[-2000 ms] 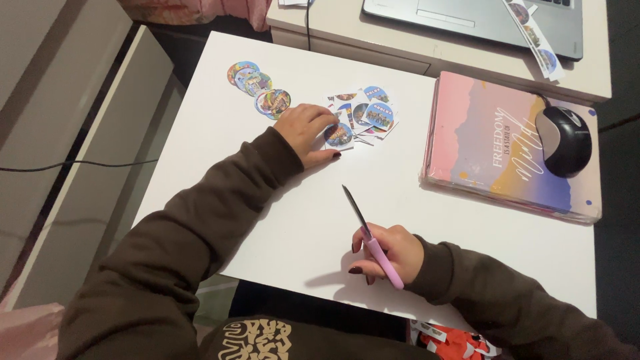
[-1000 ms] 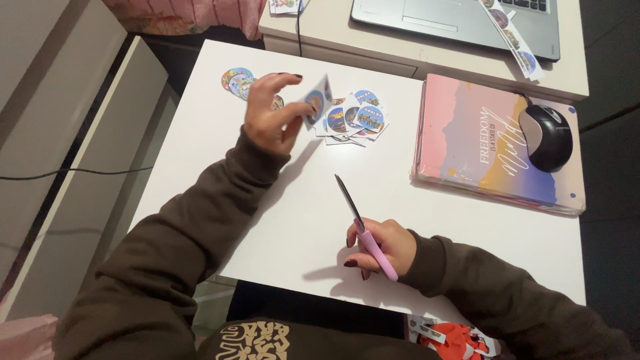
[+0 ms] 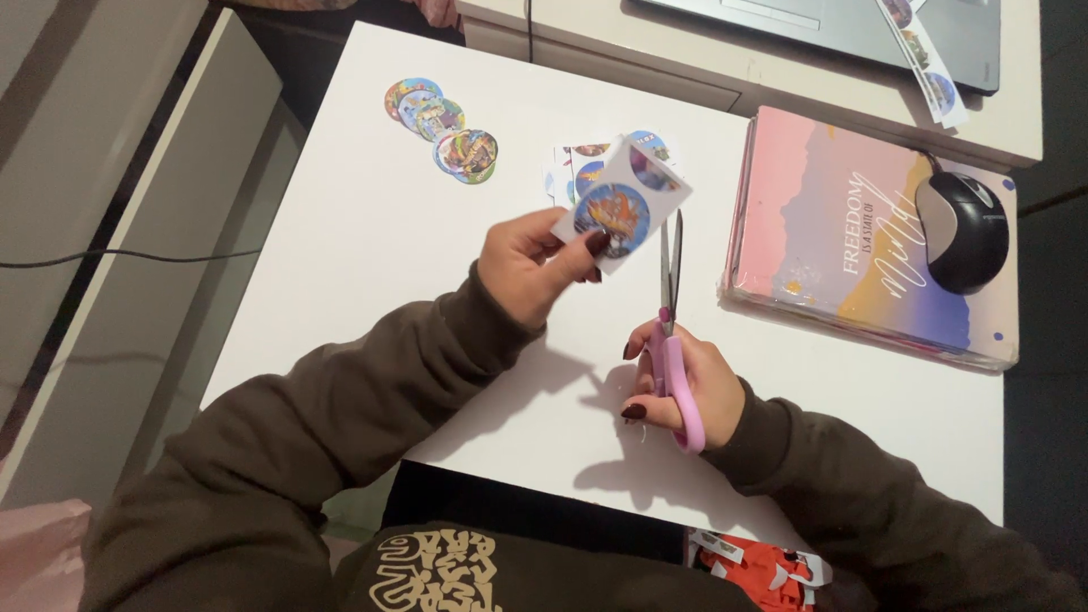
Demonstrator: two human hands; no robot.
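Observation:
My left hand [image 3: 540, 263] pinches a white paper piece [image 3: 625, 204] printed with a round blue-and-orange picture and part of another. My right hand [image 3: 693, 382] has its fingers in the handles of pink scissors [image 3: 673, 357]; the blades point up, slightly apart, just right of the paper without visibly cutting it. Behind the held piece lies a pile of uncut printed pieces [image 3: 565, 170], partly hidden by it. Several round cut-out pictures [image 3: 466, 153] overlap in a row at the upper left of the white table [image 3: 340, 255].
A pastel notebook [image 3: 816, 229] in clear wrap lies at the right with a black computer mouse [image 3: 965, 229] on it. Beyond the table stand a laptop [image 3: 850, 34] and a printed strip [image 3: 922, 68] on a light desk. Paper scraps lie on something red [image 3: 756, 574] below the near edge.
My left hand took a paper piece from the pile and has brought it toward the scissors. The scissors, closed before, now have parted blades and point more upright.

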